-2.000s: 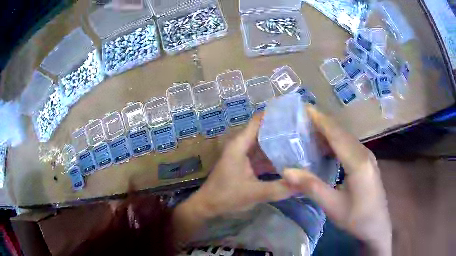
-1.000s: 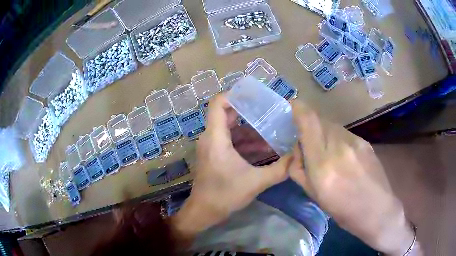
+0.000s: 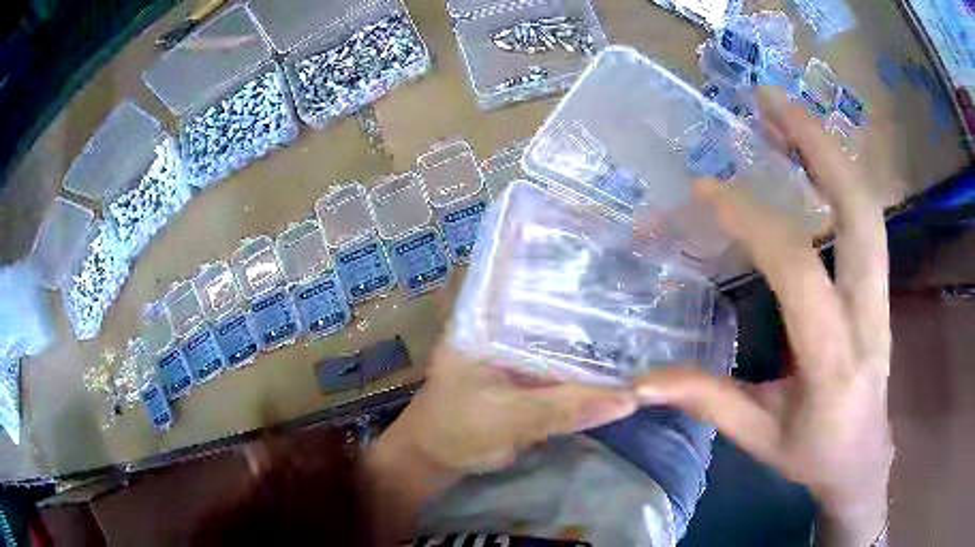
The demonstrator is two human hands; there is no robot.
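A large clear plastic box (image 3: 599,294) is open in front of me, its transparent lid (image 3: 631,139) tilted up and away. A clear, crinkled, shiny layer shows inside; what lies under it I cannot tell. My left hand (image 3: 503,411) holds the box by its near left side. My right hand (image 3: 791,288) is at the right, slightly blurred, fingers spread over the lid and thumb at the box's near edge. A row of small hinged boxes (image 3: 364,267) with blue-grey labels stands open on the table, its right end hidden behind the large box.
Large open boxes of silver metal parts (image 3: 235,126) curve along the back left. Another box (image 3: 526,53) holds elongated silver parts. Small boxes (image 3: 754,43) lie heaped at the back right. A dark flat block (image 3: 362,364) and gold-coloured parts (image 3: 107,374) lie near the front edge.
The large box, closed before, is now open with its lid swung back. My right hand has moved from its side to spread over the lid. My left hand still holds the box.
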